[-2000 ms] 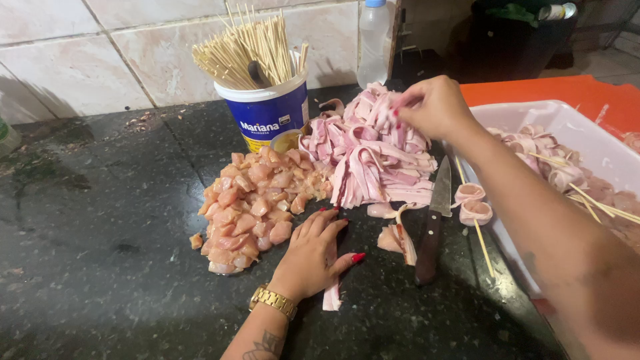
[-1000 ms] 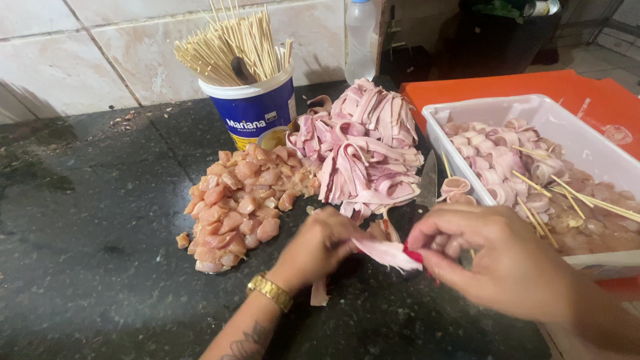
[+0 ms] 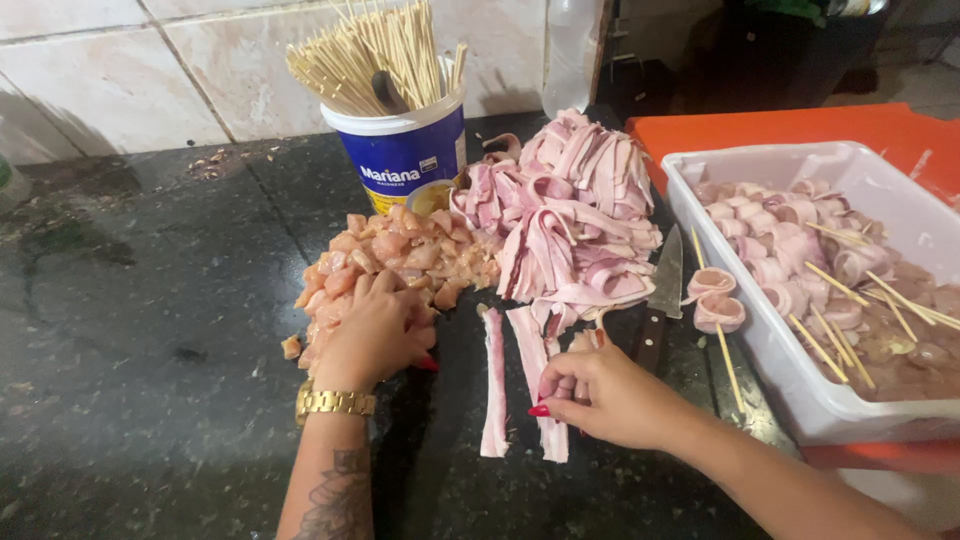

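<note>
My left hand (image 3: 379, 330) reaches into a pile of raw diced chicken (image 3: 409, 244), its fingertips partly hidden among the pieces. Over a flat bacon strip (image 3: 529, 349) my right hand (image 3: 592, 390) is bent with its fingertips close together; whether it grips the strip is unclear. Another bacon strip (image 3: 493, 382) lies parallel, just to the left. Behind them is a heap of bacon strips (image 3: 570, 217). A knife with a dark handle (image 3: 667, 277) rests right of the heap. Beside it lies a wooden skewer (image 3: 727, 367) holding two bacon rolls (image 3: 716, 300).
A plastic bucket (image 3: 405, 154) of wooden skewers (image 3: 375, 60) stands behind the chicken, near the tiled wall. At right, a white plastic tub (image 3: 757, 360) holds bacon rolls and skewers on an orange surface (image 3: 750, 124). A plastic bottle (image 3: 568, 60) stands at the back.
My left hand has moved left from the bacon strip to the chicken pile. The strip that was between my hands a second ago now lies flat on the counter.
</note>
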